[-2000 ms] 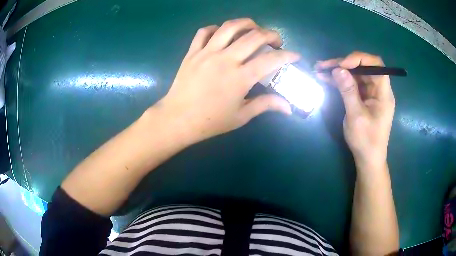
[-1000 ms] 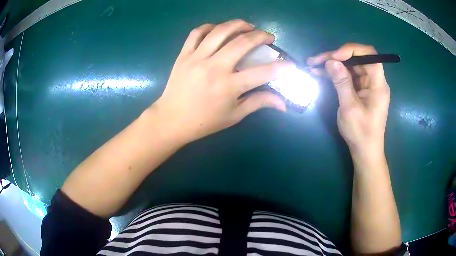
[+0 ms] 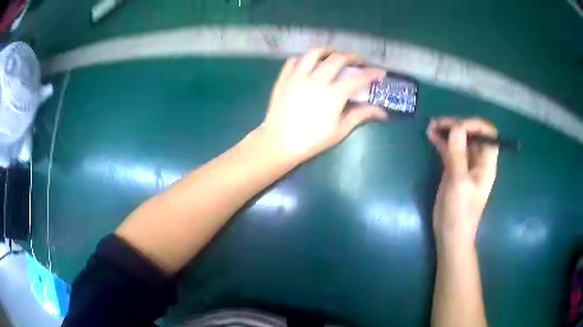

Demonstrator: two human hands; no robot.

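Observation:
A phone unit (image 3: 394,94) lies near the pale strip, its right half a blue-white speckled circuit board in a dark rim. Its pale left half is mostly under my left hand (image 3: 313,102), whose thumb and fingers grip its long sides. My right hand (image 3: 466,150) is to the right of the unit and apart from it. It holds a slim black tool (image 3: 502,142) between thumb and fingers, the dark end pointing right. The tool's tip is blurred at the fingertips.
The glossy green bench (image 3: 358,255) carries a curved pale strip (image 3: 211,43) just beyond the phone. A white fan (image 3: 18,96) stands at the left edge. A small white bar-shaped thing (image 3: 105,9) lies beyond the strip. Something blue and white shows at the lower left.
The view has shifted, bringing in more of the strip and the fan. The phone now lies close to the strip and nearly level, its board glare gone. My right hand is farther from it.

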